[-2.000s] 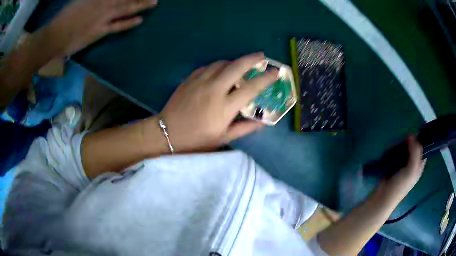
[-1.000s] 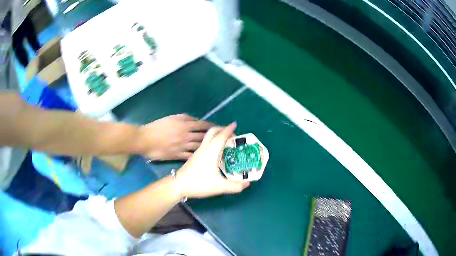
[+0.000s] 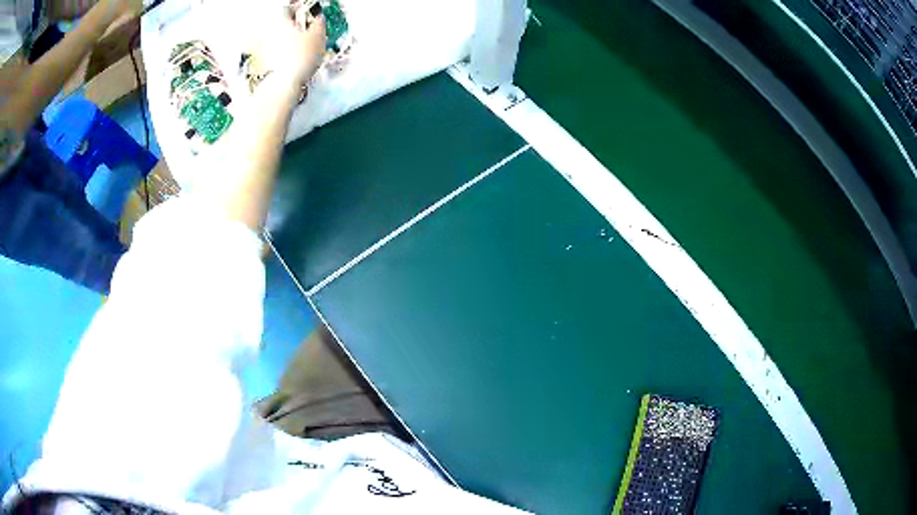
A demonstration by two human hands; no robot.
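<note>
My left hand (image 3: 299,48) reaches to the white foam tray (image 3: 402,50) at the top. Its fingers are at a green circuit board (image 3: 335,22) near the upper frame edge; whether they grip it is not clear. More green boards with wires (image 3: 204,109) lie on the tray's left part, and another small board part is partly hidden beside my forearm. The hexagonal housing cannot be made out. My right hand is not in view.
A dark screw tray (image 3: 667,458) with a yellow-green edge lies at the bottom right, cut off by the frame. A white rail (image 3: 654,251) borders the green belt. Another person's arm (image 3: 55,75) is at upper left, near a blue stool (image 3: 88,136).
My left hand has moved from over the bench, where it held the housing with its board, up to the foam tray. The other person's hand has left the bench beside it.
</note>
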